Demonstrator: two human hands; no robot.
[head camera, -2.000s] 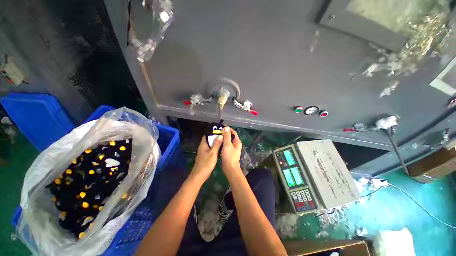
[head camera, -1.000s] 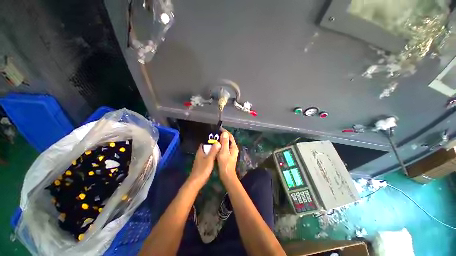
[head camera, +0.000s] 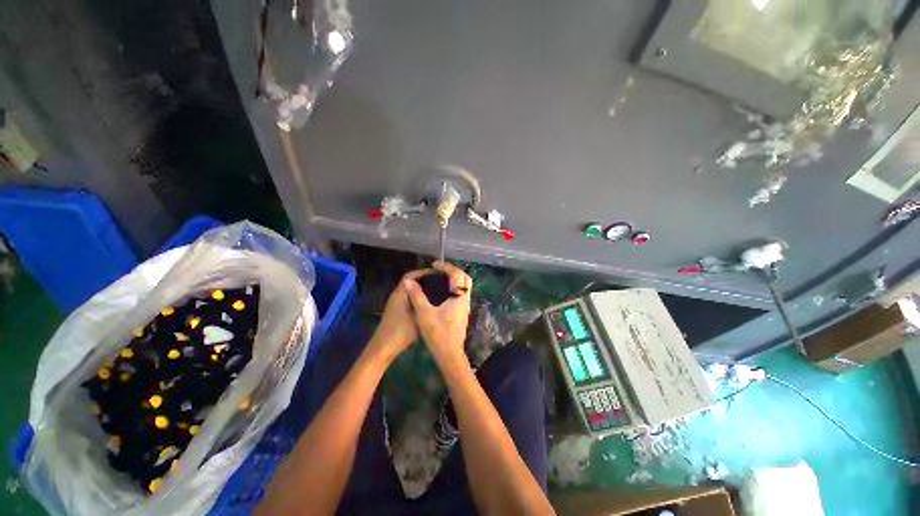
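The penguin skin (head camera: 436, 287) is a small black shape between my two hands, at the lower end of the thin metal filling nozzle (head camera: 442, 240). Its white belly and yellow beak do not show; only black fabric is seen. My left hand (head camera: 401, 310) holds it from the left side. My right hand (head camera: 444, 320) holds it from the right, with the thumb across the front. The fingers hide how far the nozzle tip goes into the skin. The air valves (head camera: 491, 223) with red handles sit on both sides of the nozzle base.
The plastic bag liner (head camera: 61, 383) with black-and-yellow skins stands in a blue crate (head camera: 336, 292) at left. The weighing scale (head camera: 656, 353) is right of my knees. A carton (head camera: 696, 501) is at the lower right. The grey stuffing machine (head camera: 525, 111) fills the front. Fluff litters the floor.
The penguin's face with eyes and beak has turned out of sight, and black fabric now shows. Both hands have closed around it nearer the nozzle. The view has shifted slightly.
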